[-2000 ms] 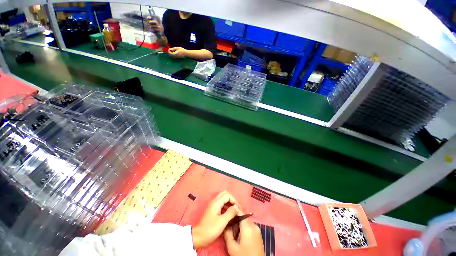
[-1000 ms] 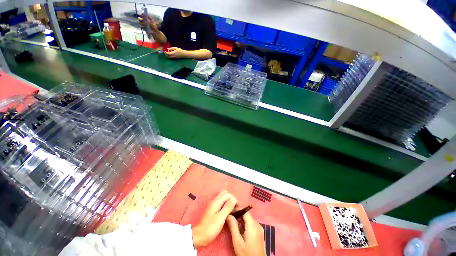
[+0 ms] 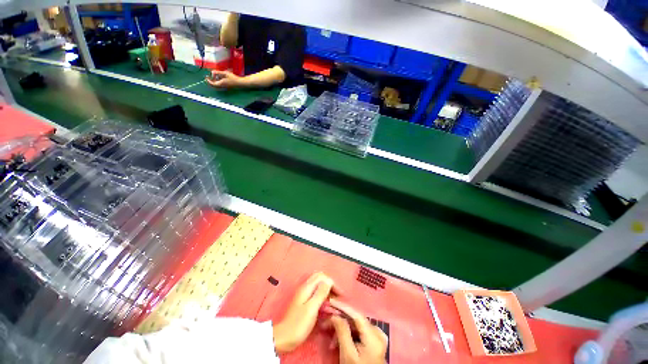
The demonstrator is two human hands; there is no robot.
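Note:
My left hand point(image 3: 302, 317) and my right hand point(image 3: 361, 337) are together low in the middle over the red mat point(image 3: 405, 306). A small dark piece point(image 3: 344, 308) shows between their fingers; most of it is hidden, and its shape cannot be told. Black strips point(image 3: 381, 328) lie side by side, partly behind my right hand. A tight grid of small black pads point(image 3: 371, 277) lies beyond them. One loose black piece point(image 3: 273, 281) lies left of my left hand.
A tan-yellow sheet point(image 3: 209, 274) and stacked clear trays point(image 3: 106, 206) are at left. A thin white strip point(image 3: 436, 317), an orange-pink parts box point(image 3: 495, 323) and part of a fan point(image 3: 618, 338) are at right. Beyond the green conveyor point(image 3: 341, 202) sits a person point(image 3: 264, 53).
My right hand has turned and moved right over part of the black strips. The dark piece is less visible. The black object on the conveyor has shifted left. The person's arms have moved.

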